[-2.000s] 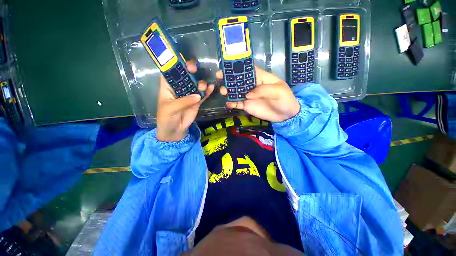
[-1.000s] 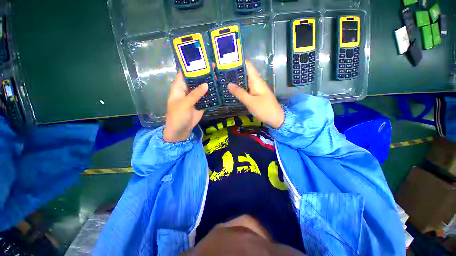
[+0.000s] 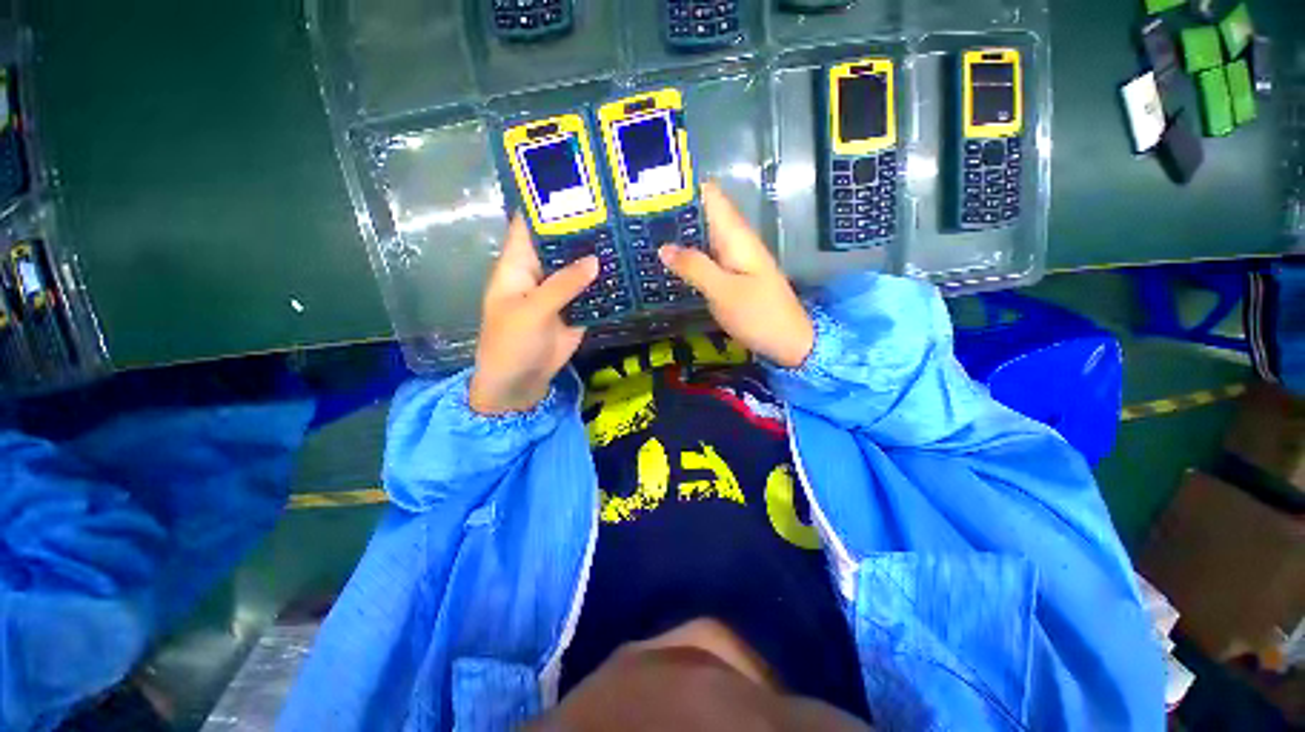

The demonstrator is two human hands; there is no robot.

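Observation:
My left hand [image 3: 533,322] holds a keypad phone [image 3: 558,186] with a yellow screen frame, thumb on its keypad. My right hand [image 3: 747,286] holds a like phone [image 3: 648,157], thumb on its keypad. The two phones are side by side, nearly upright in view, and both displays are lit. They are held above the front pockets of a clear plastic tray [image 3: 415,336]. Two more phones, one with a dark screen [image 3: 863,157] and another [image 3: 992,143], lie in the tray's front right pockets. The fingers beneath the held phones are hidden.
Other phones show partly in the tray's back row [image 3: 701,20]. Green blocks [image 3: 1218,97] with black and white ones lie at the bench's right. Another tray with phones [image 3: 36,286] and a person's blue sleeve [image 3: 129,529] are at left. A blue stool [image 3: 1059,375] and cardboard boxes [image 3: 1231,543] are below right.
The two phones, apart and the left one tilted two seconds ago, are now side by side. My thumbs have moved onto the keypads. The blue sleeve at left has shifted down.

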